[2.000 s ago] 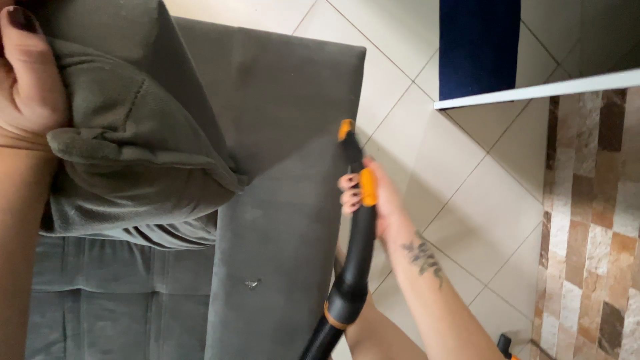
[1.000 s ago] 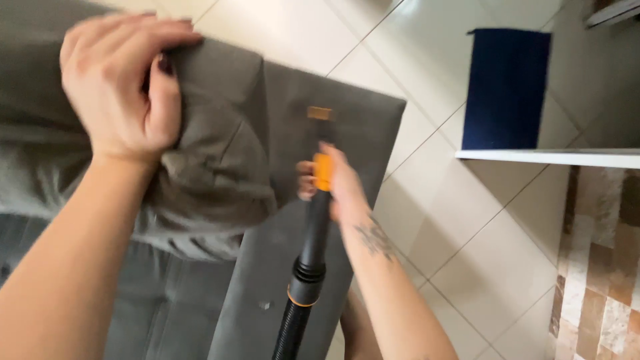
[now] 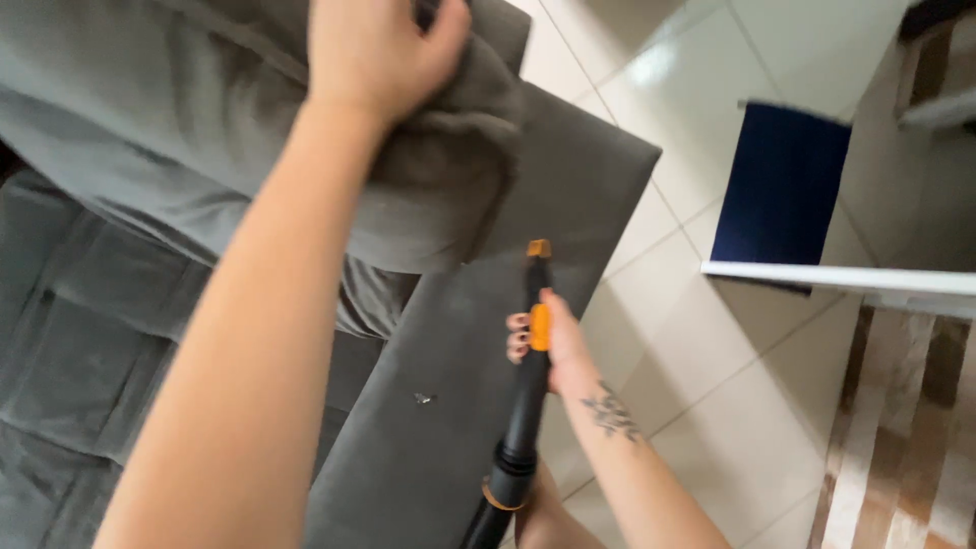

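Observation:
My right hand (image 3: 560,343) is closed around the black vacuum cleaner handle (image 3: 528,404), which has orange parts. Its narrow nozzle (image 3: 538,248) has an orange tip over the flat grey armrest (image 3: 564,168); whether it touches the fabric is hard to tell. At the top, my left hand (image 3: 385,57) rests on the soft grey back cushion (image 3: 450,183) of the sofa, fingers partly cut off by the frame edge, so its grip is unclear. A small shiny scrap (image 3: 423,398) lies on the armrest, left of the hose.
Tufted seat cushions (image 3: 91,305) lie at the left. Beyond the armrest is a tiled floor (image 3: 686,343) with a dark blue mat (image 3: 785,187), a white edge (image 3: 839,276) crossing in front of it, and a patchwork rug (image 3: 900,435) at lower right.
My left hand has shifted along the cushion toward its armrest end. The nozzle was near the armrest's outer edge two seconds ago and is now nearer the cushion. The view has moved.

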